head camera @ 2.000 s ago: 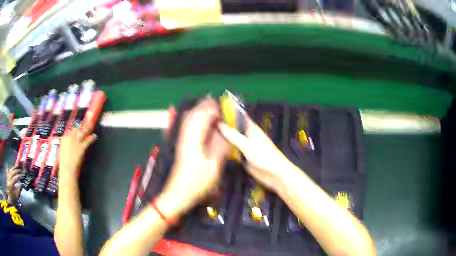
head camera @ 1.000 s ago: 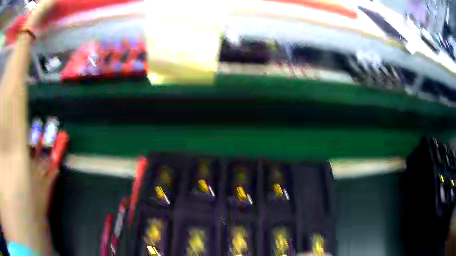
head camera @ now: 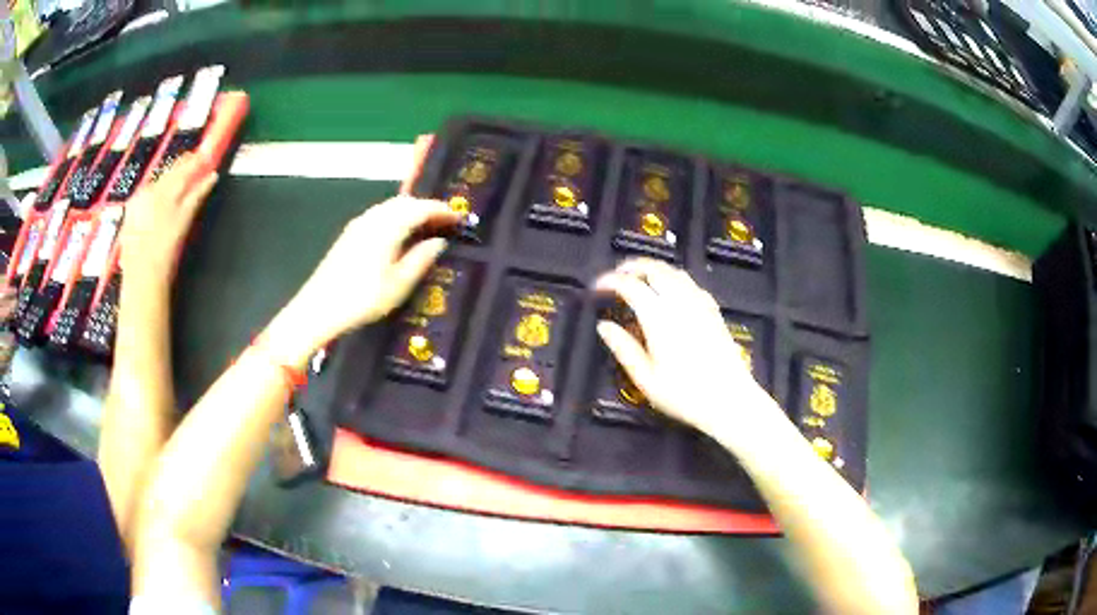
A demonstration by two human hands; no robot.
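Note:
Several closed black flip phones (head camera: 520, 348) with gold emblems lie in the pockets of a black foam tray (head camera: 541, 258). The top right pocket holds no phone. My left hand (head camera: 367, 267), with a red band at the wrist, is at the tray's left side, fingertips at the top left phone (head camera: 478, 180), thumb and fingers apart. My right hand (head camera: 676, 342) is over the lower middle phone (head camera: 620, 372) and partly hides it and its neighbour; its thumb and fingers are apart. Neither hand shows a held thing.
A red tray (head camera: 397, 471) shows under the foam. At left, another person's hand (head camera: 169, 216) is at a red tray (head camera: 226, 130) of open phones. A small block (head camera: 295, 447) lies left of my tray. A black tray (head camera: 1068, 360) stands at the right edge.
Two seconds ago my hands were together around a yellow-faced item; now they are apart over the tray. The view has shifted, and the top right pocket shows no phone throughout.

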